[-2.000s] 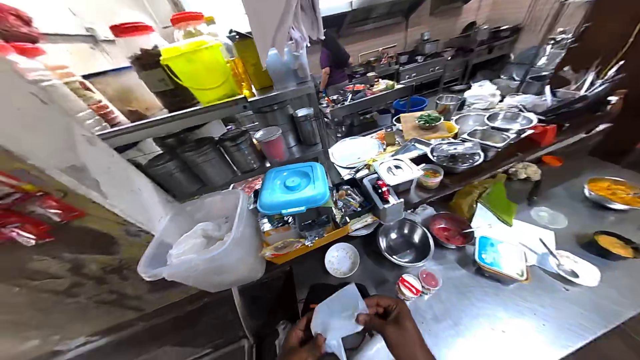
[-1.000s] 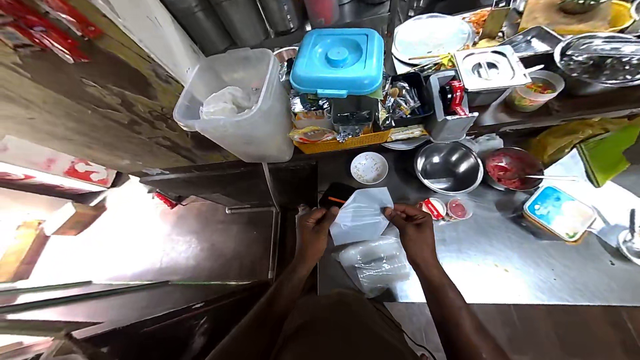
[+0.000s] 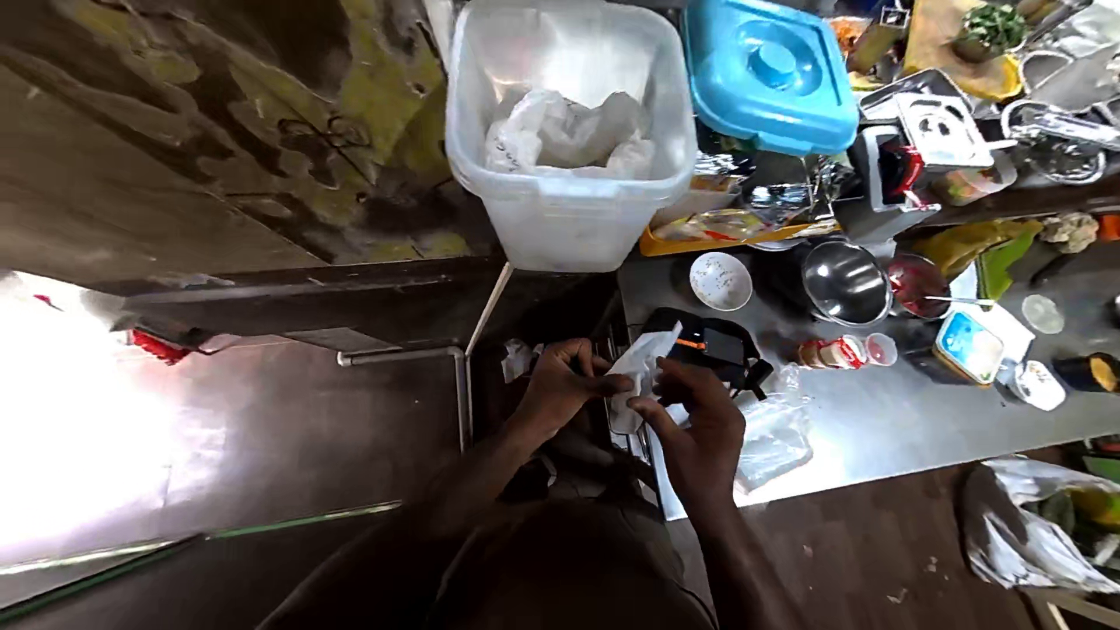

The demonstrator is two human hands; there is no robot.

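Observation:
A crumpled white sheet, paper or thin plastic, [image 3: 633, 367] is pinched between my two hands, above the counter's left end. My left hand [image 3: 564, 385] grips its left side with thumb and fingers. On its right side my right hand [image 3: 700, 409] pinches the sheet, thumb low and fingers curled. Just behind the sheet lies a black pouch or device with an orange mark [image 3: 722, 344]. A clear plastic bag [image 3: 774, 437] rests on the steel counter to the right of my right hand. A speckled white bowl [image 3: 721, 281] stands beyond the black item.
A translucent plastic bin [image 3: 582, 223] with white bags inside stands ahead. Beside it is a blue-lidded container [image 3: 774, 74]. Steel bowl [image 3: 846, 283], red-stained bowl [image 3: 917, 285] and small tubs [image 3: 844, 352] stand on the steel counter [image 3: 875, 429]. A white bag [image 3: 1024, 534] is at lower right.
The sheet was spread flatter between my hands a second ago; now it is narrower and crumpled, and my hands are closer together. The view has swung left and down since the first frame.

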